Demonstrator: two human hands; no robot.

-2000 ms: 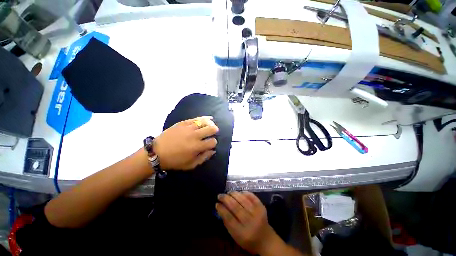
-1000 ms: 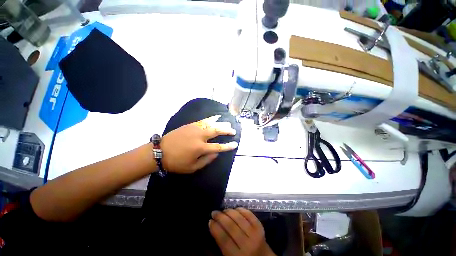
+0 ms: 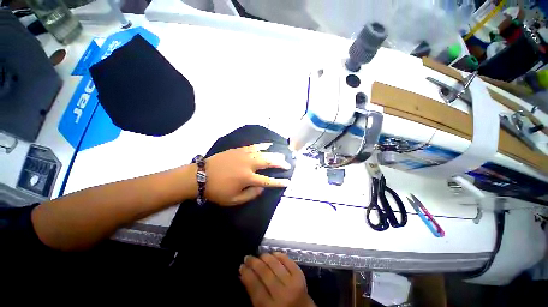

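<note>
A black fabric panel (image 3: 228, 225) with a rounded end lies on the white table, its right edge beside the needle area (image 3: 312, 157). My left hand (image 3: 240, 174) lies flat on the panel with fingers spread, pointing toward the needle. My right hand (image 3: 274, 280) is at the panel's lower right edge, below the table's front edge, with fingers curled; whether it pinches the fabric is hard to tell. A second black panel (image 3: 144, 90) lies apart at the left on a blue sheet (image 3: 77, 120).
Black-handled shears (image 3: 384, 201) and pink and blue snips (image 3: 428, 217) lie right of the needle. The white machine head (image 3: 336, 108) has brown cardboard strips (image 3: 420, 111) on top. A box (image 3: 428, 290) with pale waste (image 3: 387, 288) is below the table edge.
The view has shifted and tilted. The panel's rounded end and my left hand have turned slightly, staying beside the needle. My left fingers are more spread than two seconds ago.
</note>
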